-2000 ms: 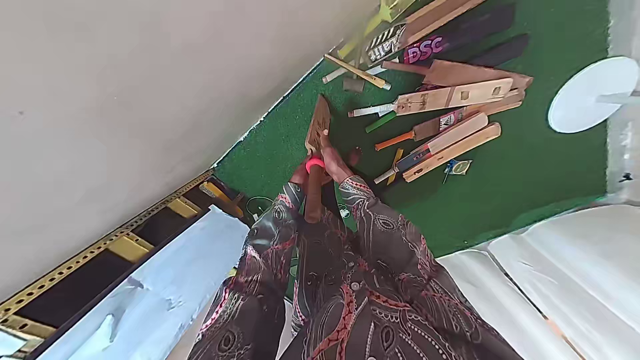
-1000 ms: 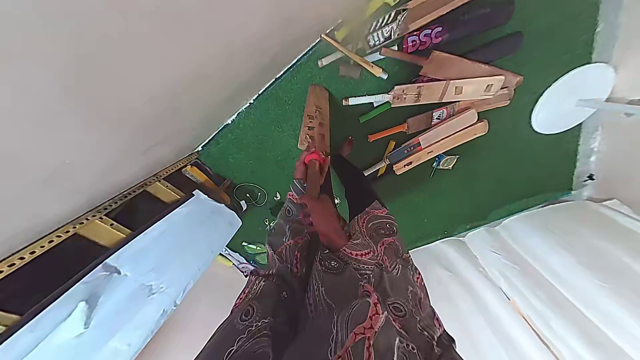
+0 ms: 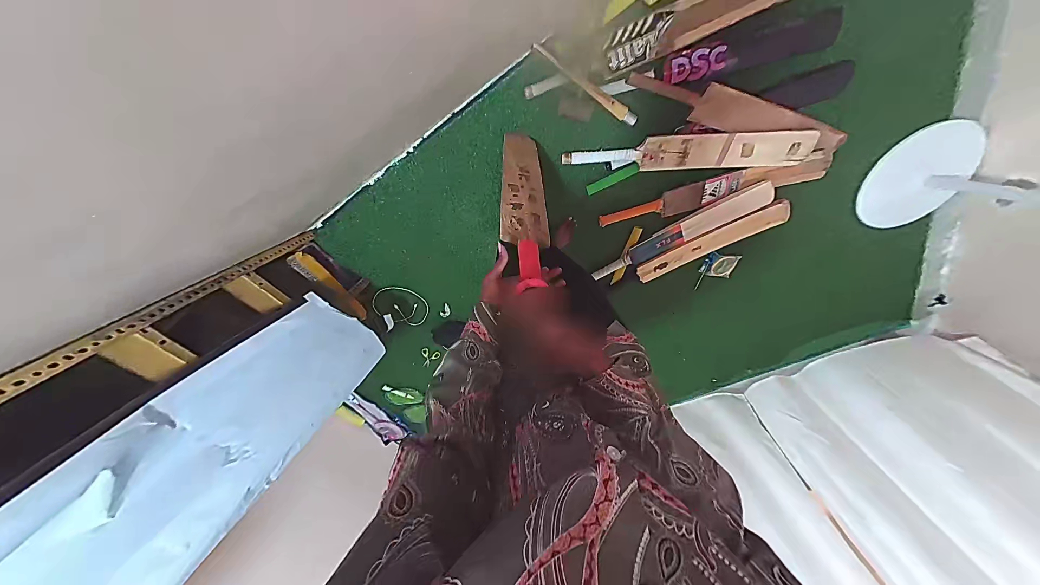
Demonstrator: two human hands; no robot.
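A wooden cricket bat (image 3: 522, 191) points away from me, its blade marked with dark writing. Red tape or grip material (image 3: 529, 264) covers part of its handle near the blade. My left hand (image 3: 496, 280) is around the bat there, on the left side. Motion blurs my right hand (image 3: 556, 333), which lies over the lower handle just below the red material; its fingers cannot be made out. The rest of the handle is hidden behind that hand and the patterned sleeves.
Several cricket bats (image 3: 731, 150) lie on the green carpet (image 3: 780, 317) at the right. A white round-based stand (image 3: 922, 175) is beyond them. At the left are a perforated metal rack (image 3: 154, 329) and a pale blue sheet (image 3: 227, 431). A thin cable (image 3: 426, 305) lies near the rack.
The blade, narrow and edge-on two seconds ago, now shows its broad face. A longer stretch of red shows on the handle than one second ago. My right hand has moved up toward my left.
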